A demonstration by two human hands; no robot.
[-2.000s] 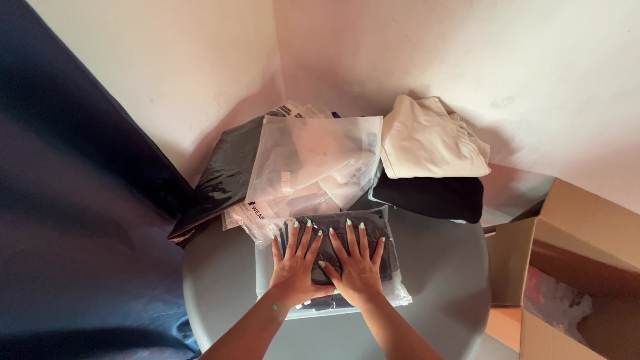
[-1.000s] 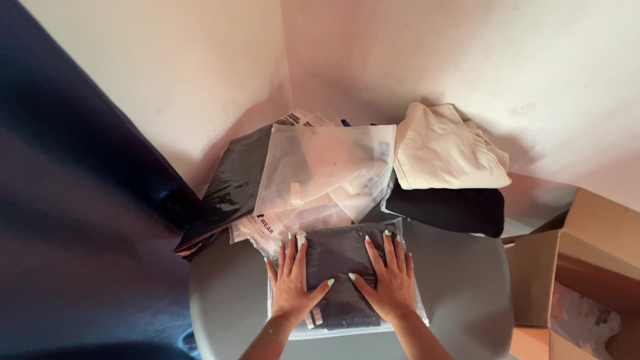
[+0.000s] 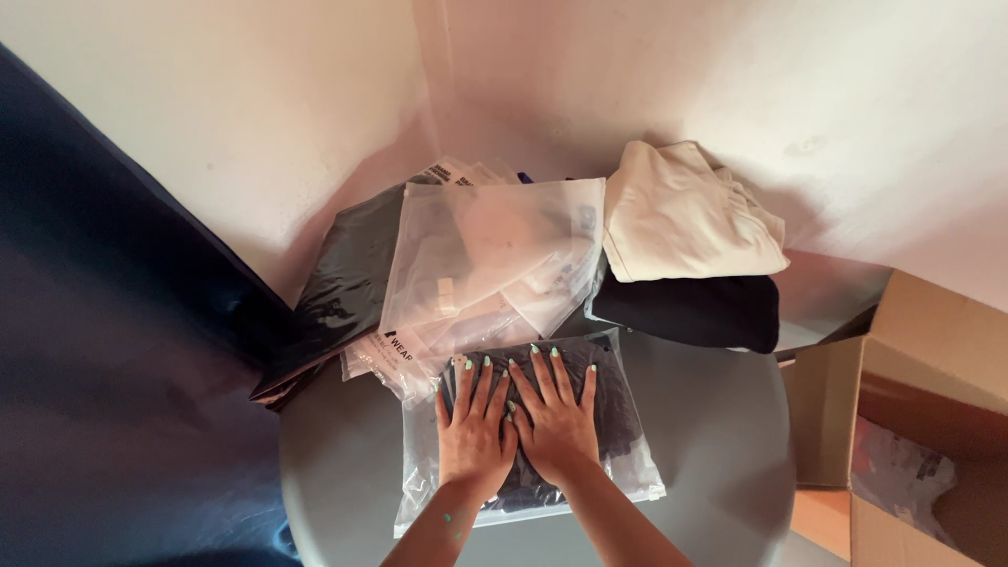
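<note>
A clear plastic bag (image 3: 642, 465) with a folded dark garment (image 3: 618, 402) inside lies flat on a round grey table (image 3: 709, 409). My left hand (image 3: 475, 437) rests palm down on the bag's left half, fingers spread. On its right half, my right hand (image 3: 557, 425) presses flat with fingers apart, the two thumbs close together near the middle. Just behind lies a frosted zip bag (image 3: 504, 236) on top of more printed plastic bags (image 3: 394, 354).
Behind on the right, a folded cream garment (image 3: 693, 220) sits on a folded black one (image 3: 685, 307). A dark plastic package (image 3: 346, 268) leans at the left, near a dark blue curtain (image 3: 118, 354). An open cardboard box (image 3: 823, 409) holding clear plastic (image 3: 906, 472) stands at the right.
My hands have come closer together over the bag; one second ago they lay farther apart on it. The bags and garments behind have not plainly moved.
</note>
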